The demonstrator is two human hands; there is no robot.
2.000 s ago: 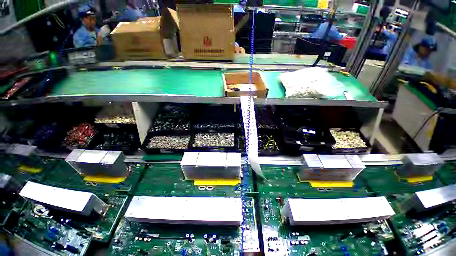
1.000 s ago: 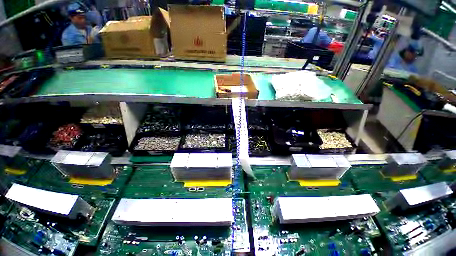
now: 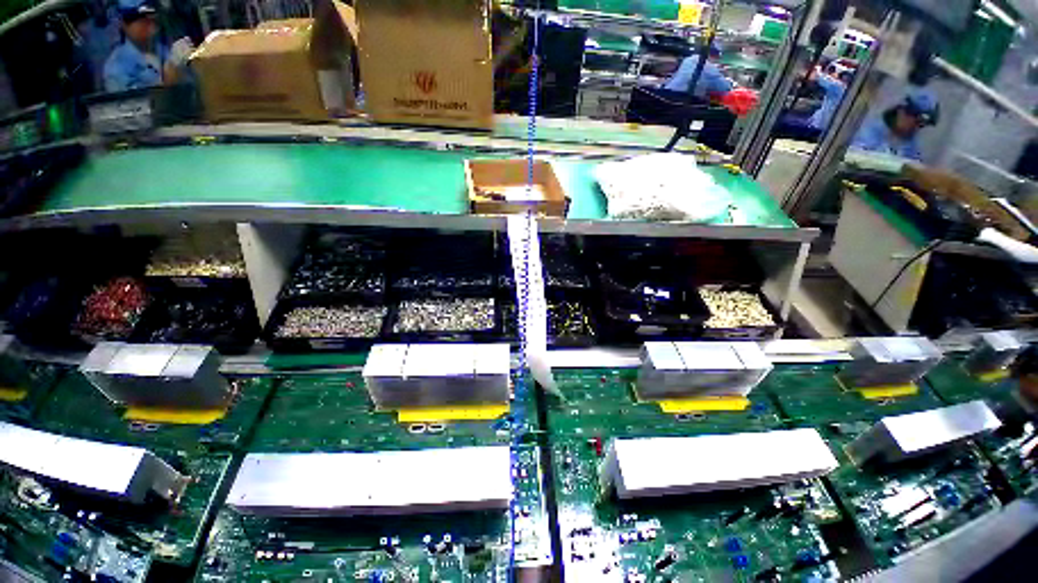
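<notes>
Neither of my hands is in the picture. Large green circuit boards lie side by side in front of me; one board (image 3: 307, 547) is left of centre and another (image 3: 683, 535) is right of centre. A long silver-white heatsink (image 3: 376, 481) crosses the left board, and a similar long heatsink (image 3: 719, 461) crosses the right one. Finned heatsinks (image 3: 442, 375) stand at the boards' far edges above yellow strips (image 3: 453, 412). A white strip (image 3: 530, 302) hangs from the shelf down to the boards, with a thin blue coiled cord (image 3: 522, 433) in front of it.
Black bins of small parts (image 3: 444, 314) stand under the green-topped shelf (image 3: 285, 178). On the shelf are a small open cardboard box (image 3: 518, 206) and a whitish bag (image 3: 660, 188). Large cartons (image 3: 427, 68) are behind. People in blue are in the background; a dark head shows at the right edge.
The whole view has shifted, so boards, bins and shelf sit further left in the picture. A dark head has appeared at the right edge. No hand has come into view.
</notes>
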